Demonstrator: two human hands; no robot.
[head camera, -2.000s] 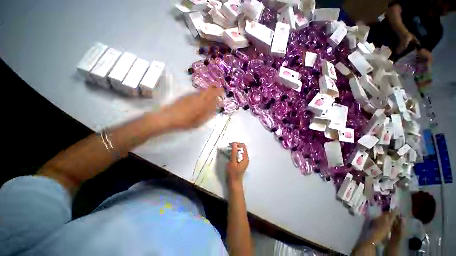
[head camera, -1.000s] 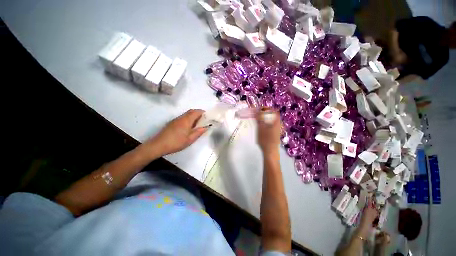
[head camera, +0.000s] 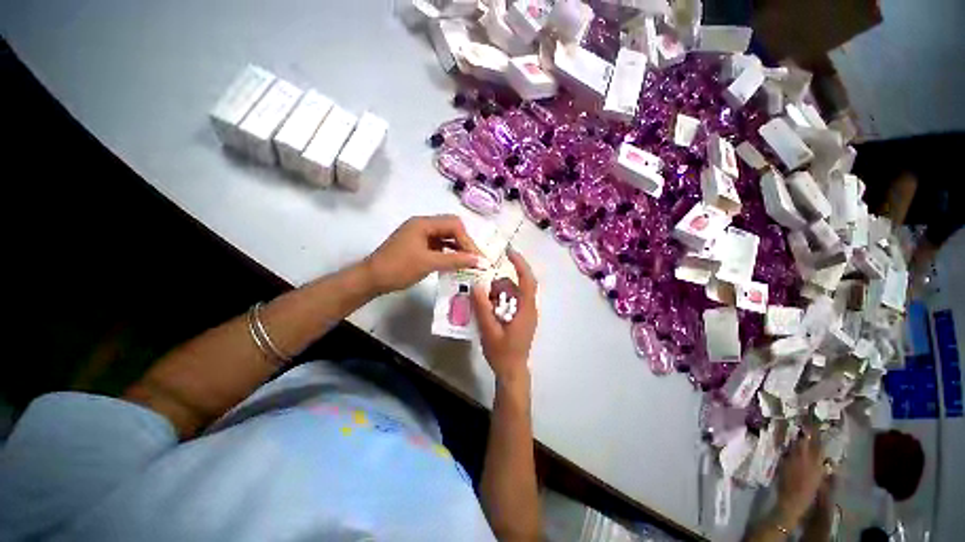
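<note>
A white folding carton with a pink bottle picture on its face is between my hands, low over the table near its front edge. My right hand grips the carton from the right; small white pieces show in its palm. My left hand has its fingertips on a flap at the carton's upper end. The inside of the carton is hidden. Pink-purple bottles lie heaped beyond my hands. A short row of closed cartons stands to the left.
The white table curves around my front. Jumbled open cartons lie on and beyond the bottle heap. Another person's hands are at the lower right among cartons. A brown box is at the upper right, blue items at the far right.
My hands have come together on the carton, now with its pictured face showing. A second ago my right hand was farther right, by the heap. The other person's hands have moved.
</note>
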